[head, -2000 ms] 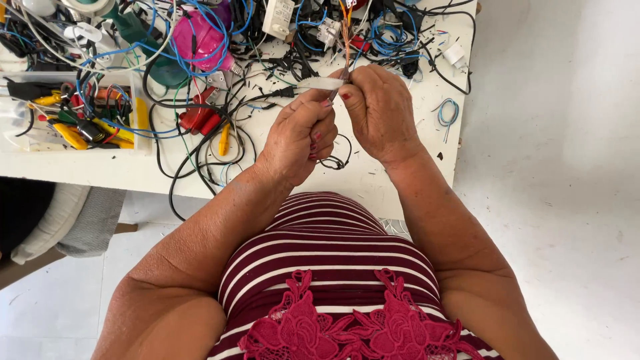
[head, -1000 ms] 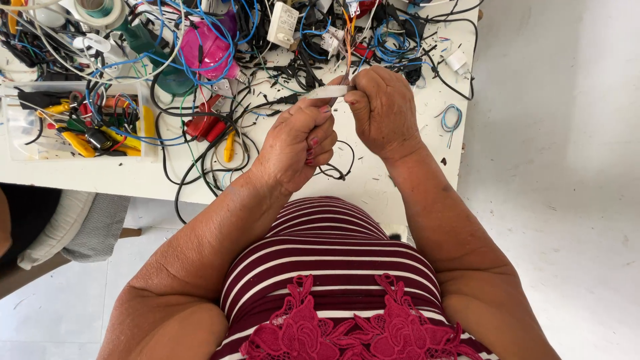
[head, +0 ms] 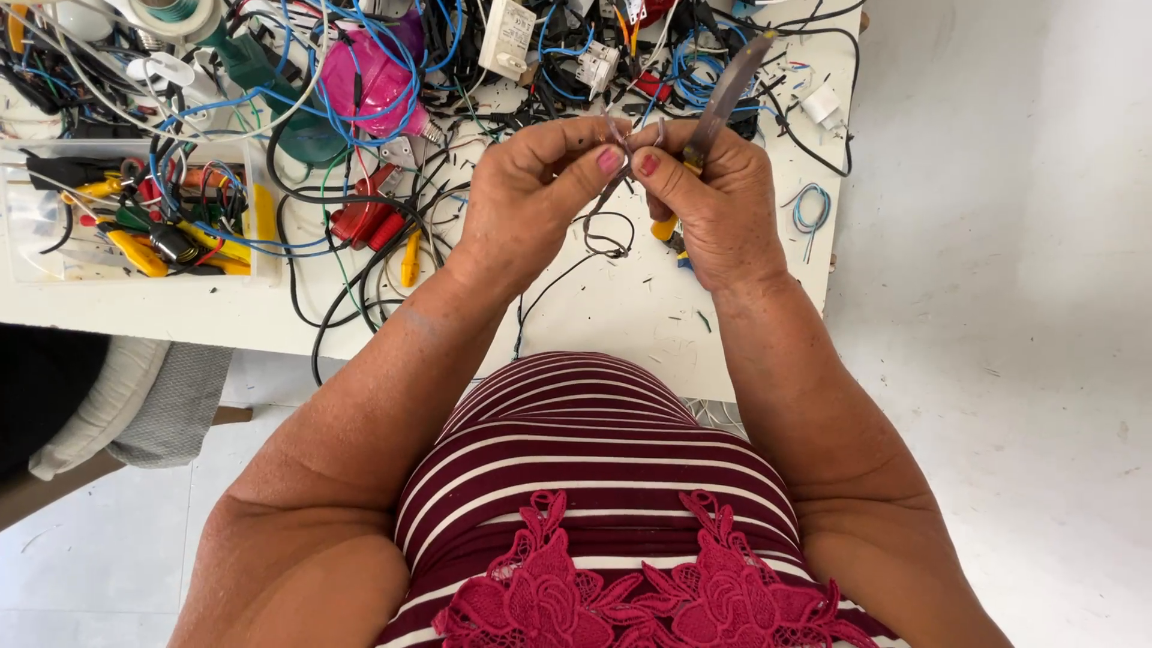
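Between thumb and fingers my left hand (head: 544, 193) pinches thin dark wires (head: 619, 171). Close beside it, my right hand (head: 715, 202) grips the same wires with its thumb and index finger. A knife with a curved blade (head: 731, 90) and a yellow handle is also held in my right hand, the blade pointing up and away. Wire ends stick up between the two hands, and a dark cable (head: 589, 252) hangs from them in a loop onto the white table (head: 594, 310). Part of the knife handle is hidden by my right fingers.
A clear plastic box (head: 117, 281) of tools stands at left. Tangled cables, a magenta bulb (head: 369, 81), a green soldering-iron-like stand (head: 306, 135), red pliers-like handles (head: 369, 216) and a white adapter (head: 508, 36) crowd the back. A coiled blue wire (head: 812, 209) lies near the right edge.
The knife blade lay across between my hands; it now points up from my right hand. Both hands now pinch the wires with thumbs near each other.
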